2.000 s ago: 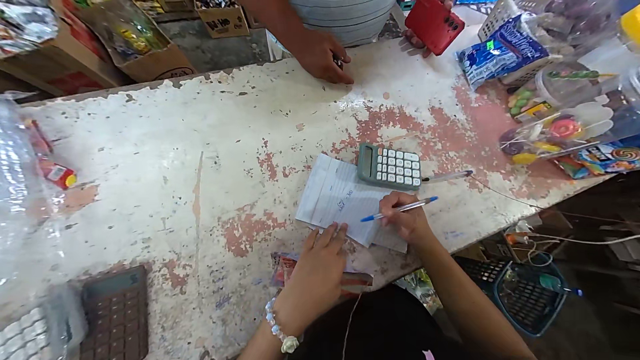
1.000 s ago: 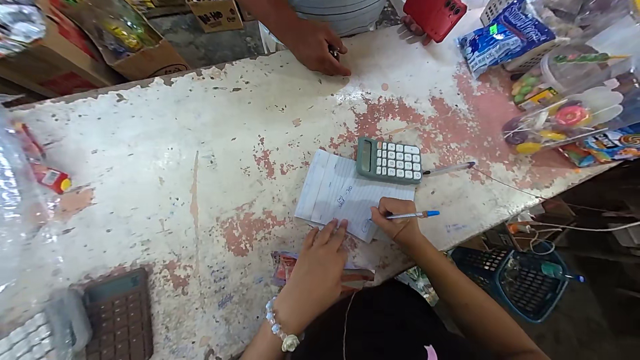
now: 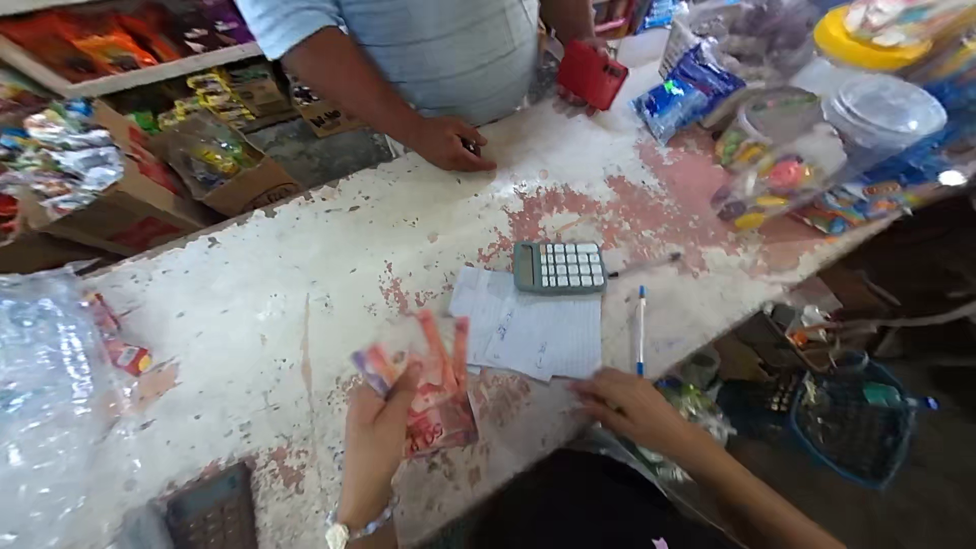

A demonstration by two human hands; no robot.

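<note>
My left hand (image 3: 381, 419) grips several folded red and orange banknotes (image 3: 438, 389), fanned above the worn counter. At the counter's near edge, beside the lower right corner of the paper, is my right hand (image 3: 629, 404); its fingers are blurred, and nothing shows in them. Lined paper sheets (image 3: 534, 335) with handwriting lie between and beyond my hands. A grey calculator (image 3: 560, 268) with white keys rests at the top of the sheets. The blue-and-white ballpoint pen (image 3: 641, 328) lies on the counter just right of the paper, and a second pen (image 3: 648, 264) lies beyond it.
Across the peeling counter (image 3: 252, 305) stands a person (image 3: 457, 61) holding a red phone (image 3: 592, 74). Plastic jars (image 3: 877, 114) and snack packs (image 3: 679, 91) crowd the right. Clear plastic (image 3: 46, 396) and a dark calculator (image 3: 213, 507) lie left; a blue basket (image 3: 854, 419) sits below the right edge.
My right hand has let go of the pen, which now lies on the counter. My left hand has left the paper and moved left, now with banknotes in it. The view has tilted up.
</note>
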